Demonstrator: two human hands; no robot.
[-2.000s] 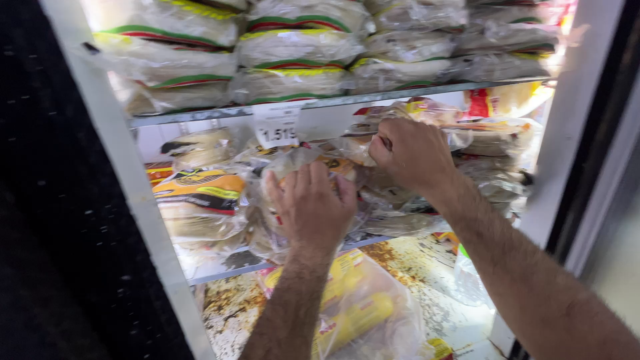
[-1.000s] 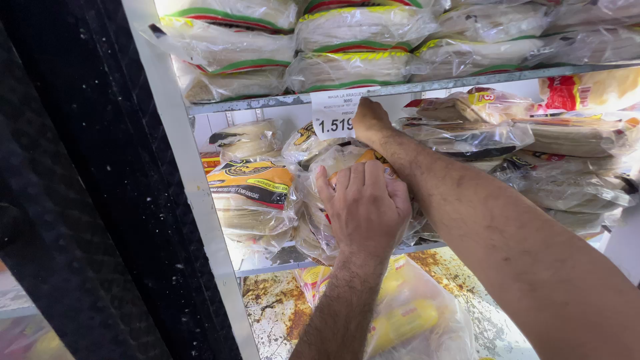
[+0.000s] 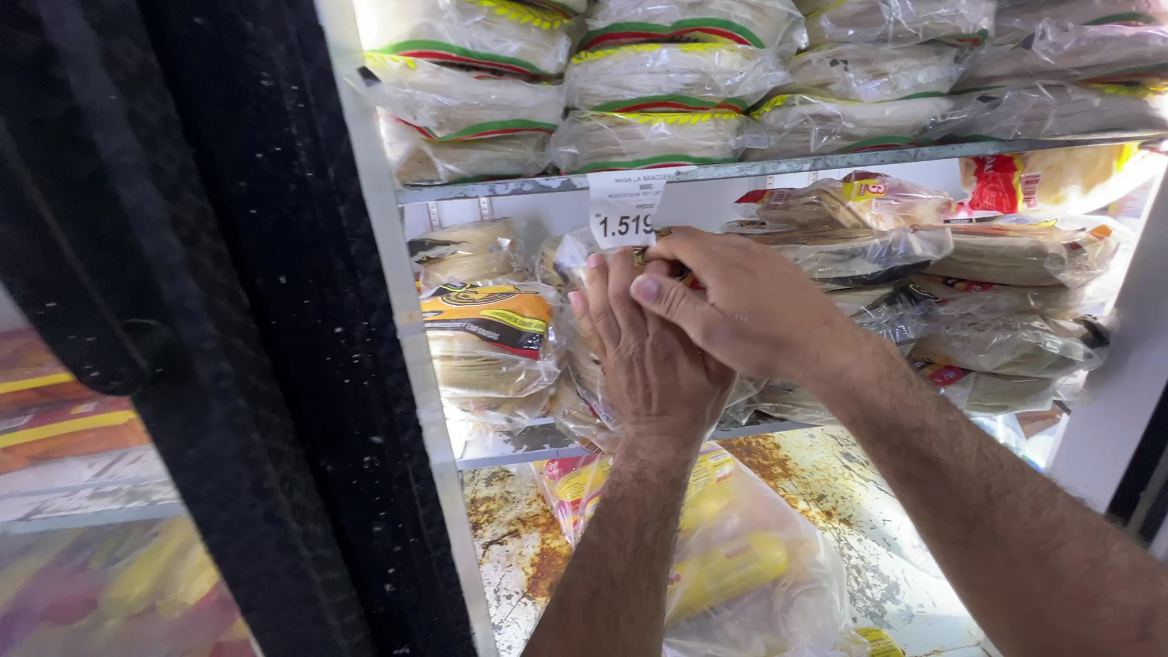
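Note:
My left hand (image 3: 643, 351) lies back up on a clear plastic package of flat, pale rounds (image 3: 584, 383) on the middle shelf; its palm is hidden. Above and to its right, my right hand (image 3: 744, 297) overlaps it, with curled fingertips near the lower edge of a white price tag (image 3: 625, 205). Whether those fingertips grip anything does not show. The tag hangs from the upper shelf edge. Left of my hands is a package with an orange and black label (image 3: 488, 319).
Bagged flat rounds (image 3: 671, 78) are stacked on the upper shelf (image 3: 785, 166). More packages (image 3: 1004, 338) lie at the right. Below, a plastic bag with yellow packs (image 3: 730, 566) rests on the rusty cabinet floor (image 3: 520, 529). A black door frame (image 3: 301, 365) stands at the left.
My right hand was on the packages right of the tag two seconds ago, then at the tag's right edge; now it overlaps my left hand. The view has shifted.

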